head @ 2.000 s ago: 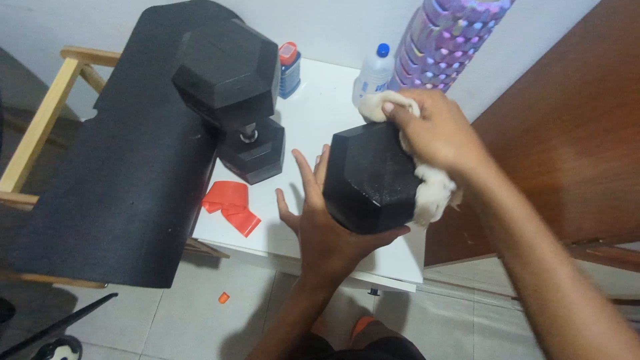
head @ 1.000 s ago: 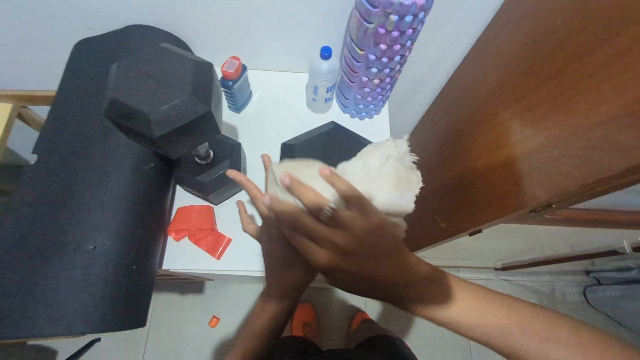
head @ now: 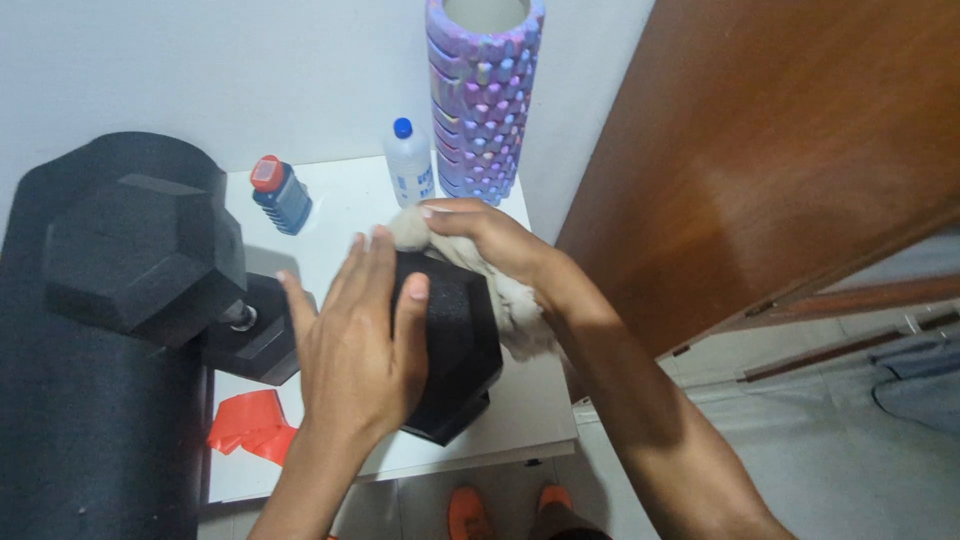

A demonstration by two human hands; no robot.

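Observation:
A black hex dumbbell [head: 450, 337] stands on end on the white tabletop [head: 337, 191]. My left hand [head: 356, 337] lies against its left side with the fingers spread and the thumb over its upper head. With my right hand [head: 495, 236] I hold an off-white cloth [head: 517, 315] against the dumbbell's far right side. Part of the cloth is hidden behind the hand and wrist. To the left, a second black hex dumbbell [head: 135, 262] also stands on end, its metal handle partly showing.
Behind the hands are a blue bottle with a red cap [head: 283, 196], a clear bottle with a blue cap [head: 409, 169] and a purple textured foam roller [head: 484, 105]. A red band [head: 251, 424] lies front left. A black mat [head: 82, 450] borders the left, a wooden door [head: 765, 150] the right.
A second ago both hands were together at the cloth over the dumbbell; now they are apart, the left on the dumbbell's left side and the right with the cloth at its far right side.

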